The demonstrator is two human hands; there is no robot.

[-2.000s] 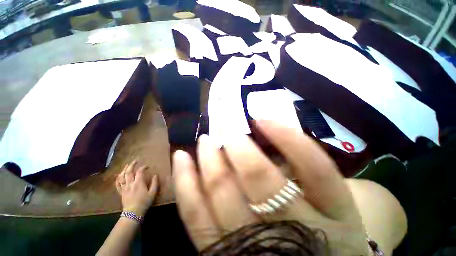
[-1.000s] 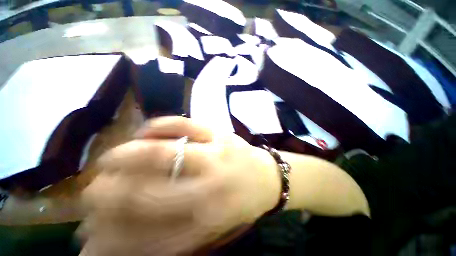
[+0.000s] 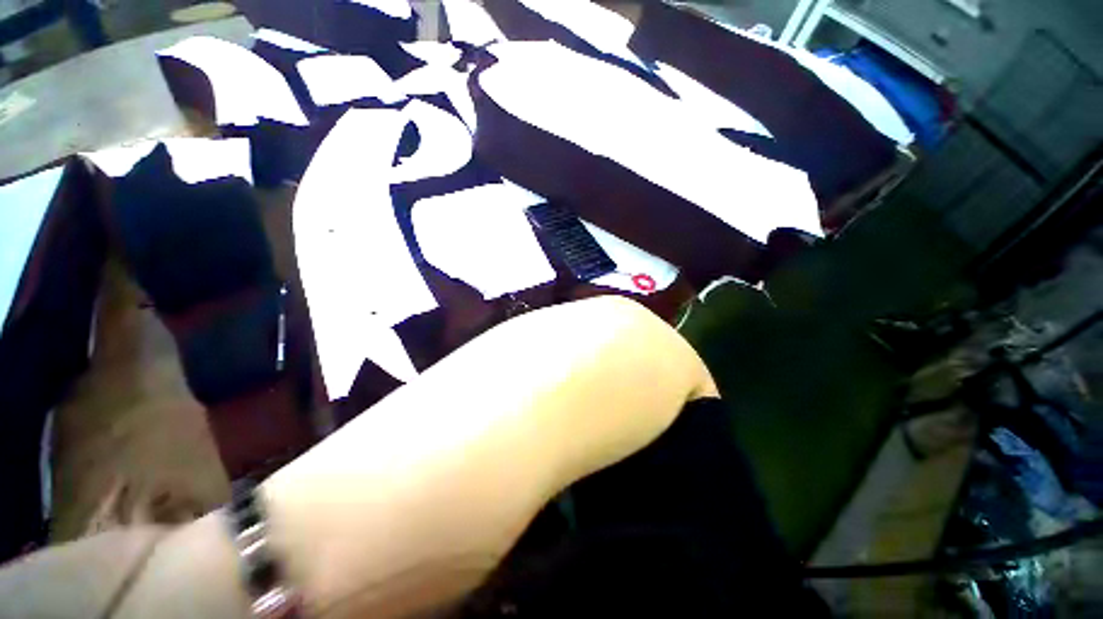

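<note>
My right forearm crosses the lower middle. My right hand (image 3: 91, 574) shows only in part past the bracelet at the bottom left, blurred and cut off by the edge; its fingers cannot be made out. My left hand cannot be made out. Black cut pieces (image 3: 194, 248) lie over a narrow maroon stack. A slim pen (image 3: 282, 327) lies on their right side. A curved white-topped piece (image 3: 345, 230) with a looped top and notched bottom is beside them. A smaller white-topped panel (image 3: 484, 236) lies to its right.
A dark phone (image 3: 571, 242) and red ring (image 3: 644, 283) lie on a right-hand stack. Long white-topped bundles (image 3: 641, 139) stretch behind. A large bundle (image 3: 48, 314) is cut off at the left. Beyond the table's right end are dark floor and blurred clutter (image 3: 1028, 472).
The view has swung right, so the stacks sit further left. My right hand has moved from the centre to the bottom left edge. My left hand, seen earlier on the table, no longer shows clearly.
</note>
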